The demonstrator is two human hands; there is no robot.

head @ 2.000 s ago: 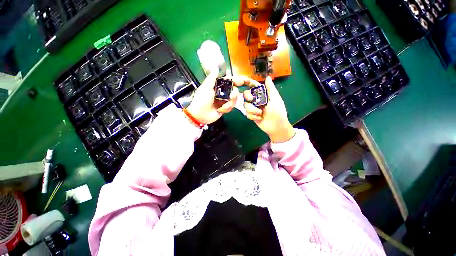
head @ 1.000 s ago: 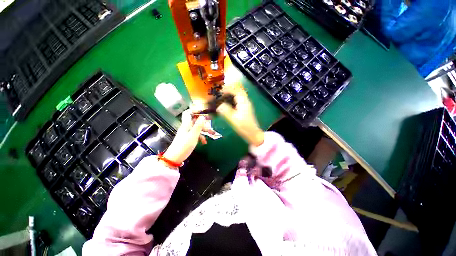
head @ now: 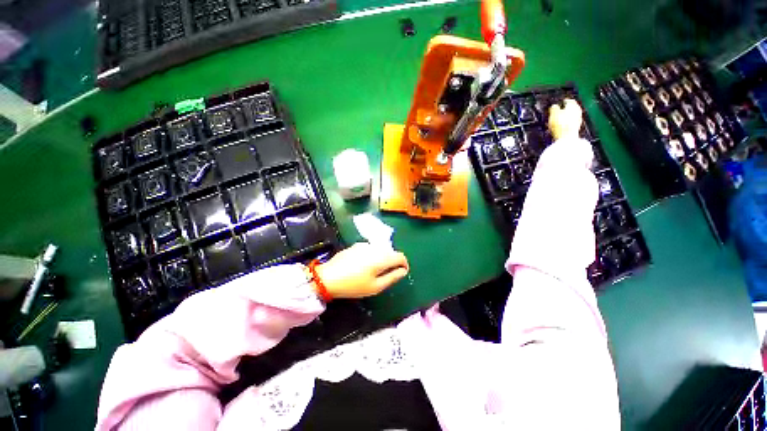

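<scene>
My left hand (head: 366, 269) rests with curled fingers on the green mat before the press, beside a crumpled white cloth (head: 373, 230). Whether it holds anything is hidden. My right hand (head: 566, 119) is at the far part of the right black tray (head: 607, 202); its fingertips are too small to show a grip. The orange hand-lever press (head: 429, 101) stands between the hands, its red-tipped handle raised. The small dark fixture (head: 427, 197) is on its base; I cannot tell whether a unit sits in it. Black square units lie in the right tray.
The left tray (head: 227, 220) has filled and empty pockets and a green clip (head: 190, 105). A white bottle (head: 351, 173) stands left of the press. Stacked trays (head: 673, 118) are at far right. A marker pen (head: 38, 279) and white label (head: 77, 334) lie left.
My hands held black units together, then moved to the press. Now they are apart: my right hand has reached to the right tray, my left is back near the cloth. The view has shifted.
</scene>
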